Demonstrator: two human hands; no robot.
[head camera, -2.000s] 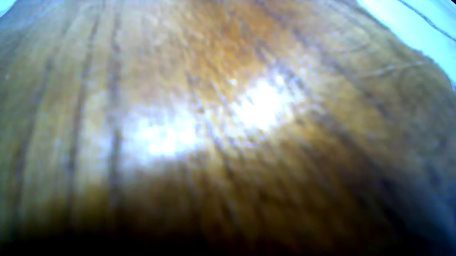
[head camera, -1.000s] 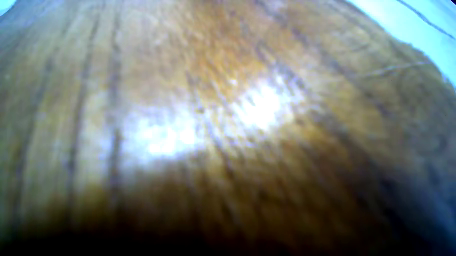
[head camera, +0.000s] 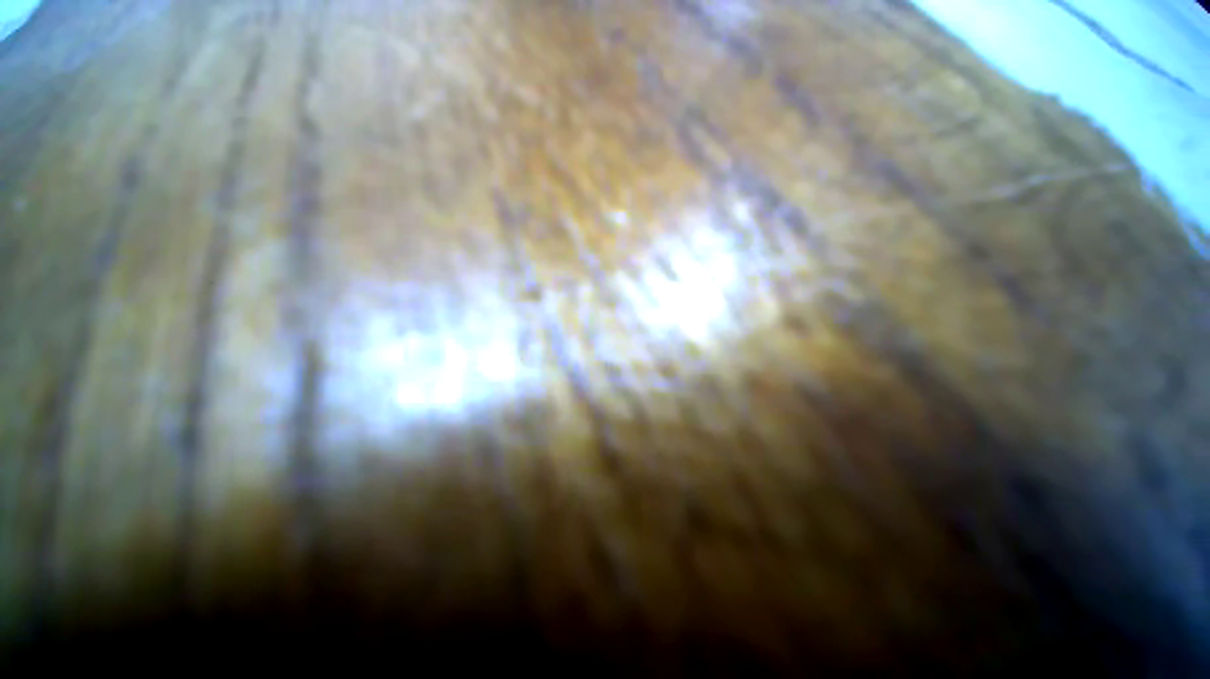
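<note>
A shiny brown wooden surface (head camera: 597, 173) fills nearly the whole head view, very close and blurred. Dark grain lines run down it, and two white glare spots lie near its middle. Its lower part fades into black shadow. Neither my left hand nor my right hand is in view. No cloth or bag can be made out.
A pale bluish-white area (head camera: 1115, 80) with a thin dark line across it lies beyond the wood's curved edge at the upper right. A small pale patch shows in the upper left corner. What these are cannot be told.
</note>
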